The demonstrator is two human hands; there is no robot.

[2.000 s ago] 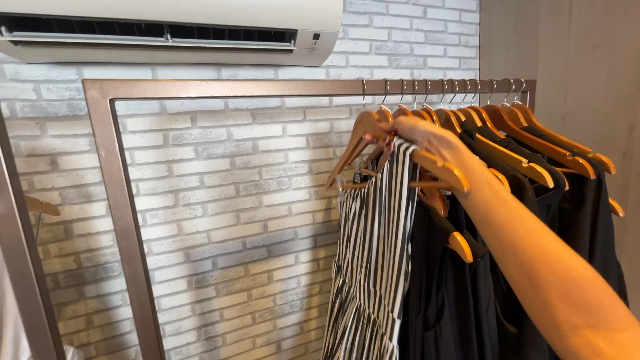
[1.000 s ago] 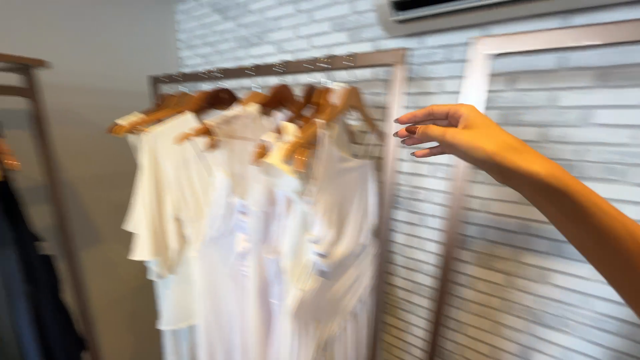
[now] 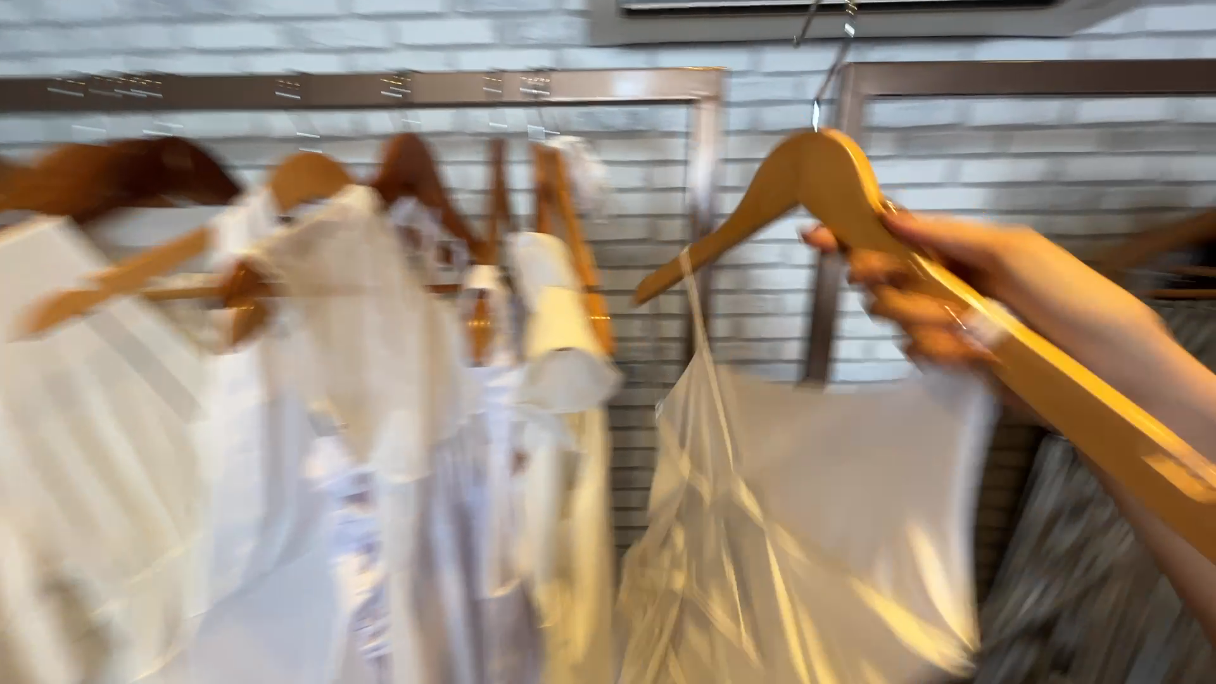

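My right hand (image 3: 936, 285) grips the right arm of a light wooden clothes hanger (image 3: 807, 180), its fingers wrapped around the wood. From the hanger a shiny cream garment (image 3: 817, 494) hangs by a thin strap (image 3: 698, 304) on the left arm. The hanger's metal hook (image 3: 826, 81) points up, in front of the brick wall and off the rail. To the left, white and cream garments (image 3: 332, 380) hang on wooden hangers, blurred by motion. My left hand is not in view.
A brown metal clothes rack (image 3: 617, 87) stands at the left against a pale brick wall (image 3: 760, 342). A second rack frame (image 3: 1035, 78) is at the right, with a striped garment (image 3: 1092, 560) low beside it. An air conditioner's lower edge (image 3: 855, 24) shows at the top.
My right hand, holding nothing one second ago beside the rack of white clothes, now holds a hanger with a cream garment. The view has moved closer to that rack.
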